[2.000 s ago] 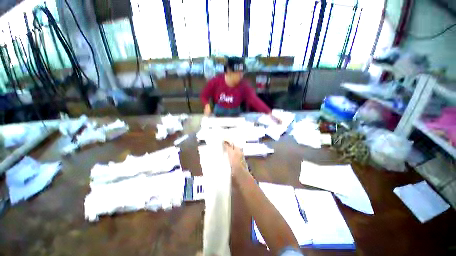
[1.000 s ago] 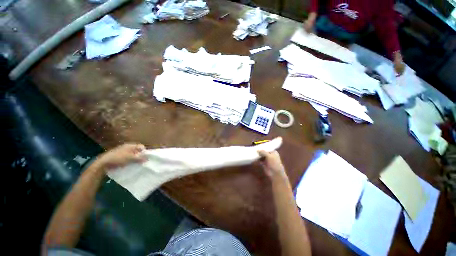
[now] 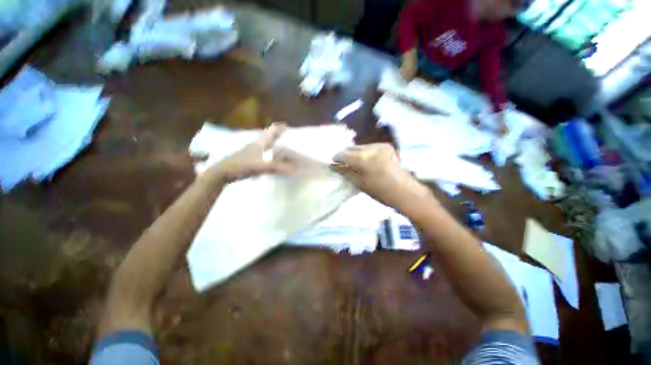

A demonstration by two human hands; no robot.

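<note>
A cream fabric panel (image 3: 239,224) hangs between my hands, its wide end towards me at the lower left. My left hand (image 3: 257,158) grips its upper edge with bent fingers. My right hand (image 3: 367,165) is closed on its other end. The view is blurred, so the exact finger hold is unclear. Layered white cut pieces (image 3: 357,221) lie on the brown table under and behind the panel, partly hidden by it and by my hands.
A calculator (image 3: 400,234) and a small yellow-and-black tool (image 3: 419,264) lie near my right forearm. A folder with white sheets (image 3: 532,292) is at the right. A person in dark red (image 3: 457,39) stands opposite by white piles (image 3: 435,128). Blue-white sheets (image 3: 50,128) lie left.
My hands have moved forward and closer together over the white stacks. The panel was stretched sideways between them and now hangs folded. The camera view has shifted and blurred.
</note>
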